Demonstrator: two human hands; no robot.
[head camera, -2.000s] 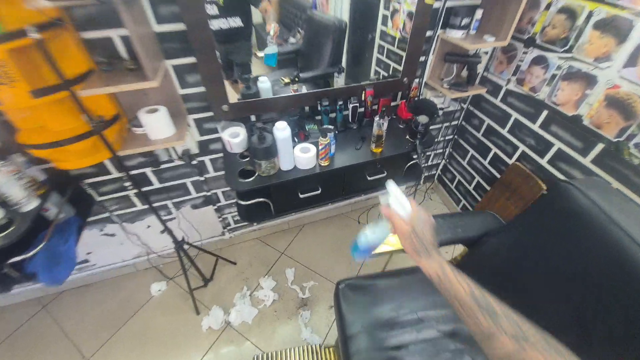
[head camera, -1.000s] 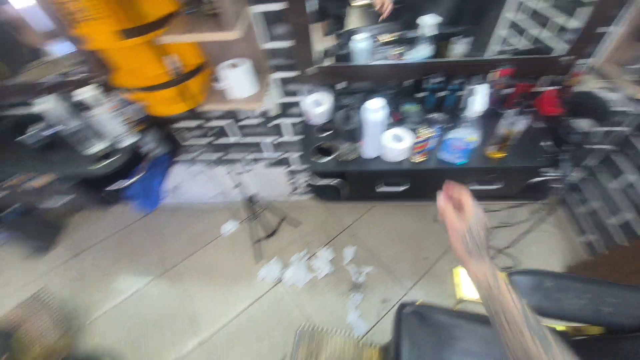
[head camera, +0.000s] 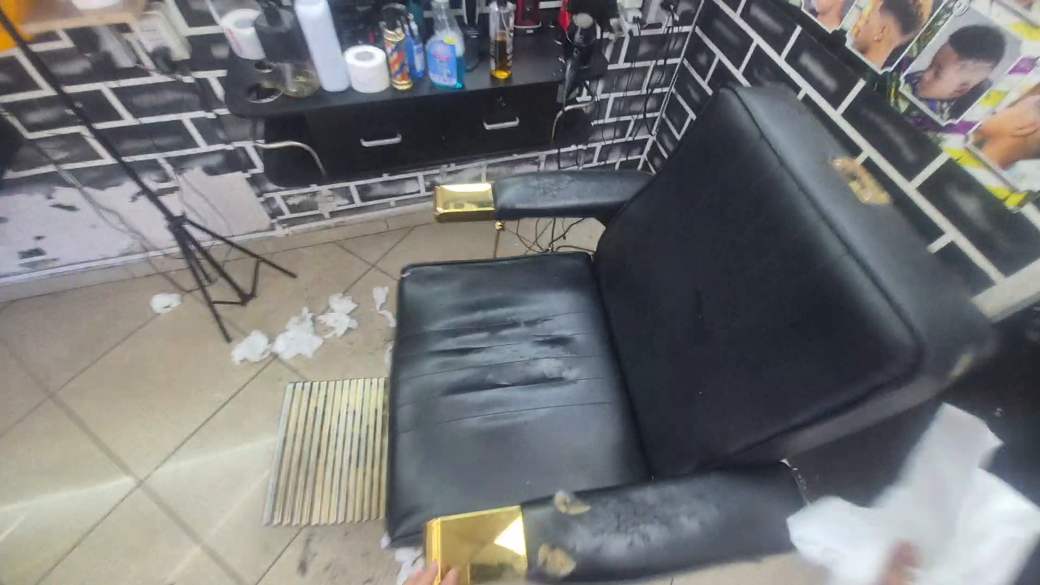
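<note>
A black padded barber chair (head camera: 520, 357) fills the middle, its seat worn and creased. At the bottom edge, the fingertips of my left hand (head camera: 435, 574) touch the gold-coloured end cap (head camera: 479, 540) of the near armrest; the rest of that hand is out of frame. My right hand (head camera: 900, 562), blurred at the lower right, holds crumpled white paper (head camera: 951, 496) beside the chair back, and the paper hides most of it. On the black counter stands a bottle of blue liquid (head camera: 444, 57), between an amber bottle (head camera: 501, 49) and a patterned can (head camera: 397, 53).
A ribbed metal footrest (head camera: 329, 451) juts out before the seat. Crumpled white paper pieces (head camera: 298, 335) lie on the tiled floor near a black tripod (head camera: 183, 236). A paper roll (head camera: 367, 68) and a white bottle (head camera: 322, 45) stand on the counter (head camera: 325, 106). Cables hang beneath it.
The bottle of blue liquid, in my right hand two seconds ago, was let go on the counter. White paper is now in my right hand, and my left fingertips have appeared at the armrest. The view has shifted right.
</note>
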